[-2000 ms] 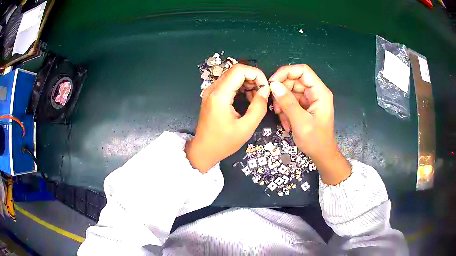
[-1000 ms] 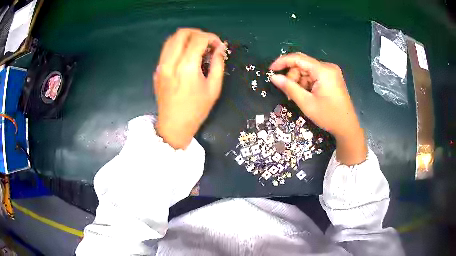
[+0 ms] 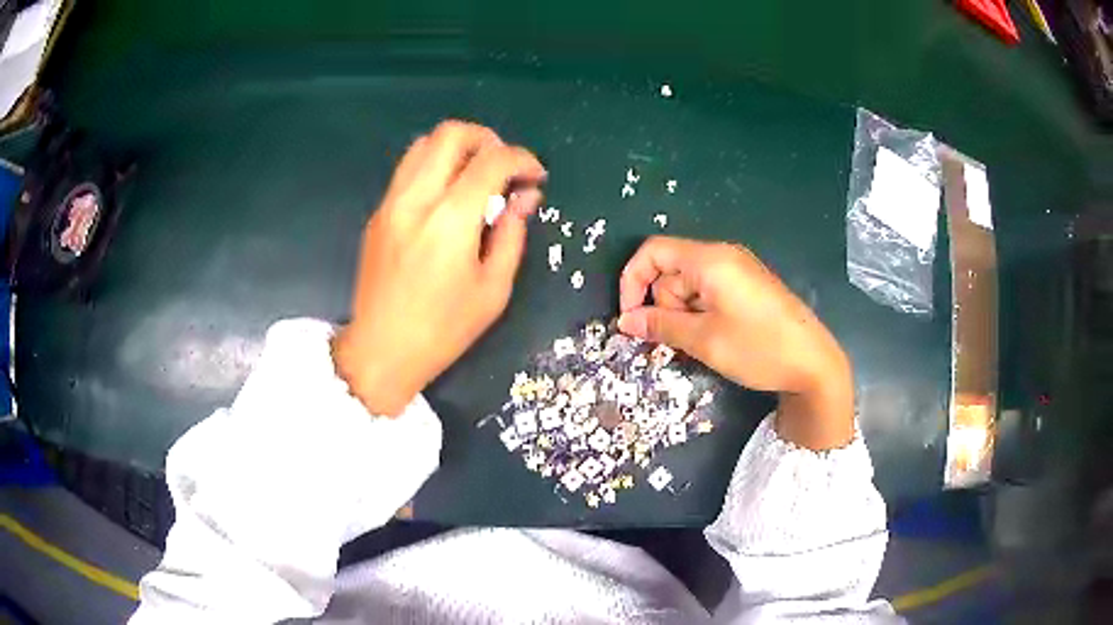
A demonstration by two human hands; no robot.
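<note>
A main pile of small modules, white squares with dark centres and thin dark strips, lies on the dark green mat nearest my body. My right hand is at the pile's far edge, thumb and index fingertips together; whether they pinch a part cannot be told. My left hand is up and to the left, blurred at the fingertips, with a small white patch showing by its fingers; its hold is unclear. The second pile seen earlier is hidden. Several small loose pale pieces lie between and beyond my hands.
A clear plastic bag with a white label and a long brown-gold strip lie at the right. A black fan stands at the left edge, with part of a blue box beside it. A red tray shows at the far right corner.
My hands were together at the fingertips two seconds ago and are now apart. My right hand has come down to the main pile. The view has shifted, and loose pieces show where my hands covered the mat.
</note>
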